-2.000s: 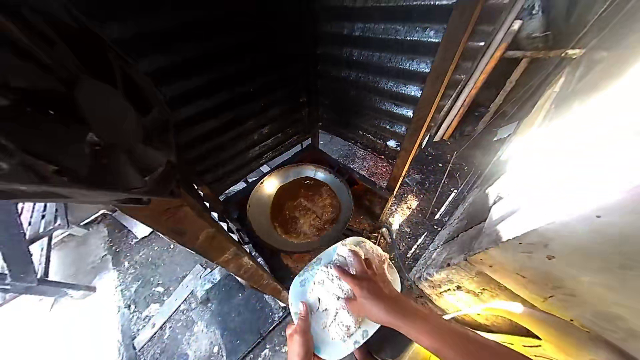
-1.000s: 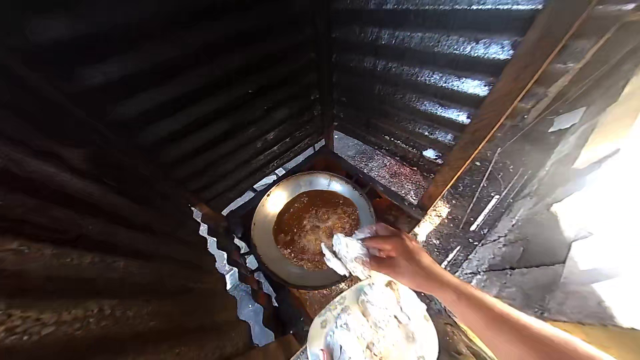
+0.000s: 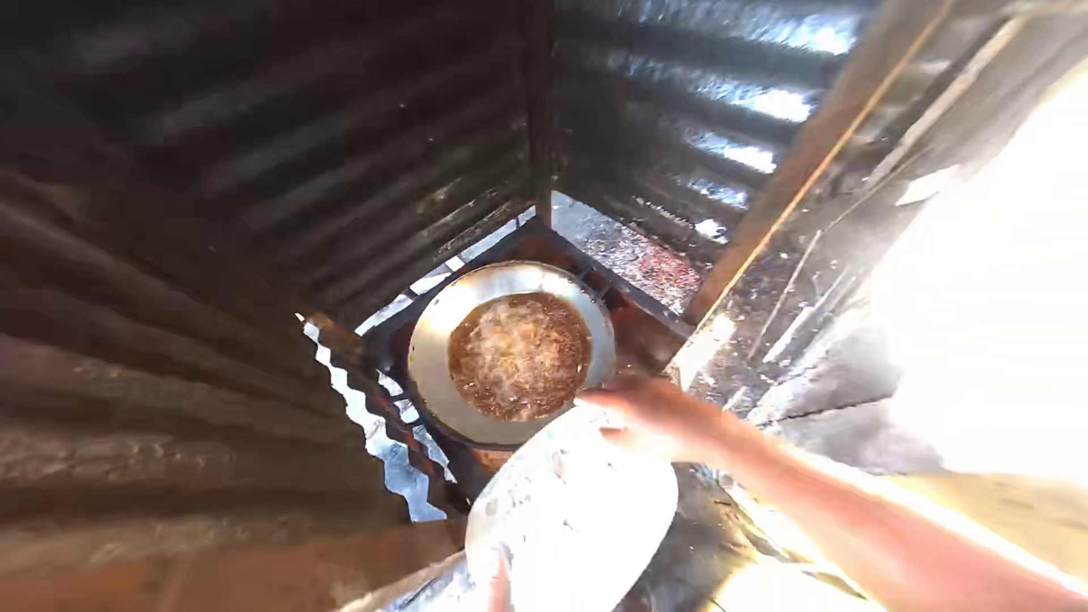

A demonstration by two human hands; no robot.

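A round metal pan (image 3: 431,348) sits on a dark stove frame, with brown oil (image 3: 518,357) bubbling and foaming in it. Just below and partly over its near rim is a white plate (image 3: 578,518), overexposed, with only faint specks of its contents showing. My left hand (image 3: 499,586) grips the plate's lower left edge; only a finger or thumb shows. My right hand (image 3: 650,416) is over the plate's upper right part, close to the pan's rim. Its fingers point left and are blurred, and whether they hold anything is unclear.
Dark corrugated metal walls (image 3: 374,153) stand behind and left of the pan. A wooden post (image 3: 816,161) leans at the right. A grey slab (image 3: 625,246) lies in the back corner. A jagged corrugated sheet edge (image 3: 365,425) runs at the pan's left.
My right hand held a white floured piece over the pan's edge one second ago; that piece no longer shows there, and the hand is back over the plate. The oil foams more widely.
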